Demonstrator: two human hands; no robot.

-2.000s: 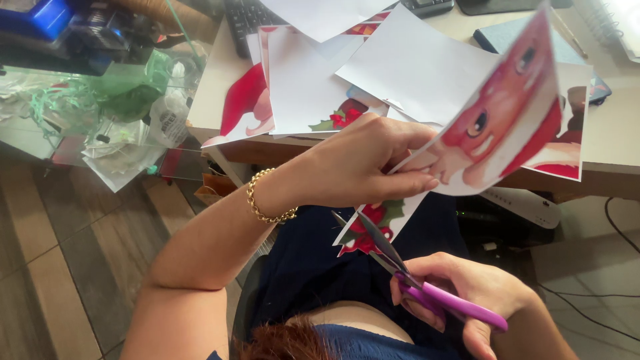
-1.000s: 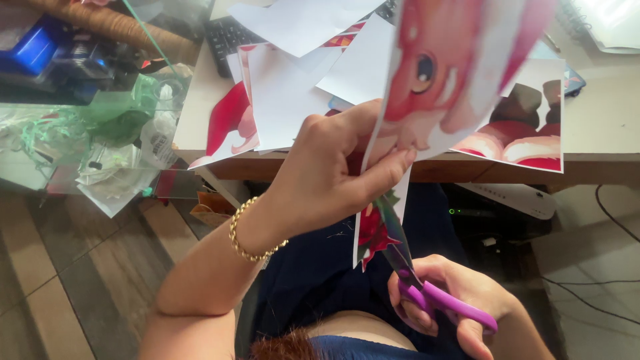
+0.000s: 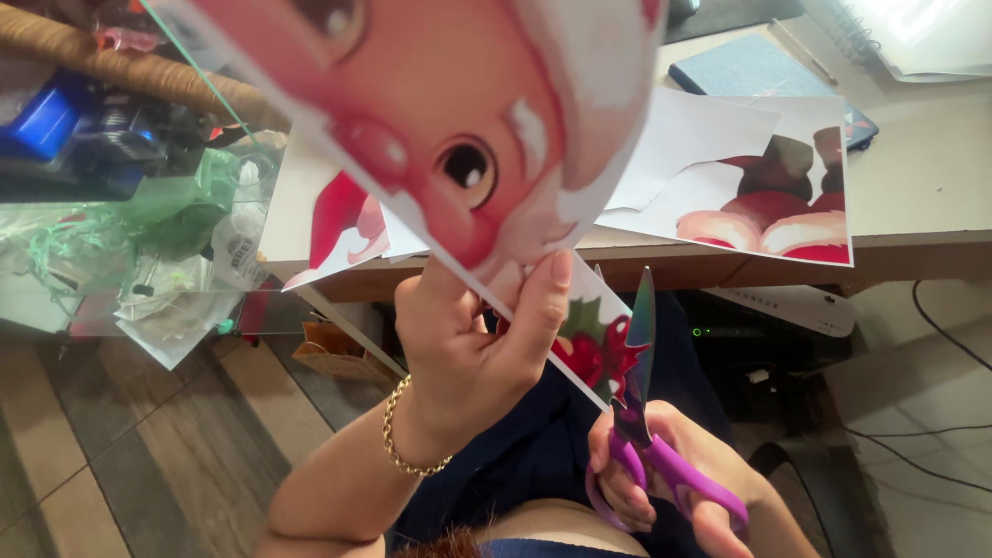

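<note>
My left hand [image 3: 480, 341], with a gold chain bracelet at the wrist, pinches a printed paper sheet [image 3: 434, 116] between thumb and fingers. The sheet shows a Santa face, tilted and close to the camera, and a red bow with green leaves near its lower corner. My right hand [image 3: 666, 480] holds scissors [image 3: 635, 418] by their purple handles. Their dark blades are parted and point up, around the paper beside the bow's jagged cut edge. Part of the blades is hidden behind the paper.
On the white desk [image 3: 930, 170] lie printed sheets [image 3: 775, 194], a blue notebook [image 3: 759, 66] and a spiral notebook [image 3: 907, 39]. A glass shelf at left bears plastic bags [image 3: 178, 209] and a blue object [image 3: 39, 116]. A white device [image 3: 783, 306] sits under the desk; cables hang at right.
The held sheet has been turned, and its Santa face now slants across the upper view. The scissor blades stand more upright and wider apart than a second ago.
</note>
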